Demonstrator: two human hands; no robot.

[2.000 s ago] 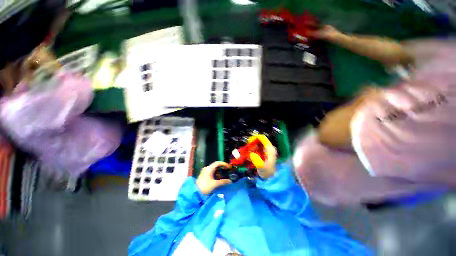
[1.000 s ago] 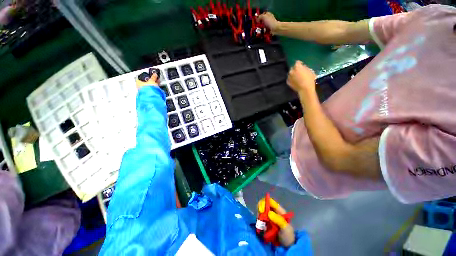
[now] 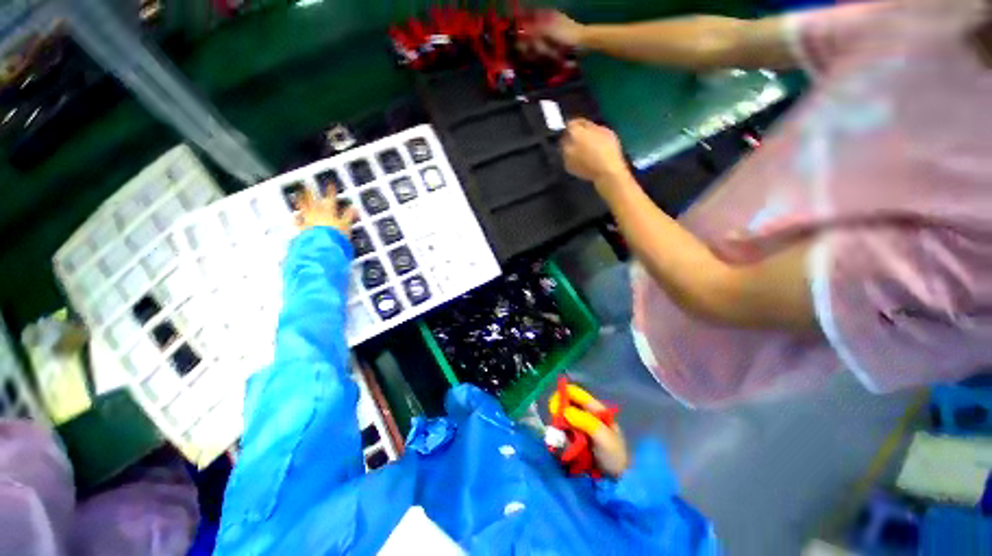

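Observation:
My left hand (image 3: 325, 211) is over the white blister tray (image 3: 459, 226), fingers apart, its fingertips by small square black housings. Whether it touches one is blurred. Black housings (image 3: 404, 260) fill several pockets in the tray's right part; some pockets there show only pale bottoms. My right hand (image 3: 605, 443), with yellow cots on its fingers, is low in front of my smock and holds a red spring clamp (image 3: 582, 454). Whether the clamp holds a part is unclear.
A second white tray (image 3: 66, 261) lies under the first. Right of them is a black compartment tray (image 3: 508, 184) with red clamps (image 3: 437, 39) at its back. A green crate (image 3: 581, 350) holds shiny black parts. A coworker's hands (image 3: 593, 150) are over the black tray.
My left hand has moved from near my lap to the tray, and two housings by its fingertips now sit farther apart. My right hand keeps the clamp. The coworker's nearer hand moved over the black tray.

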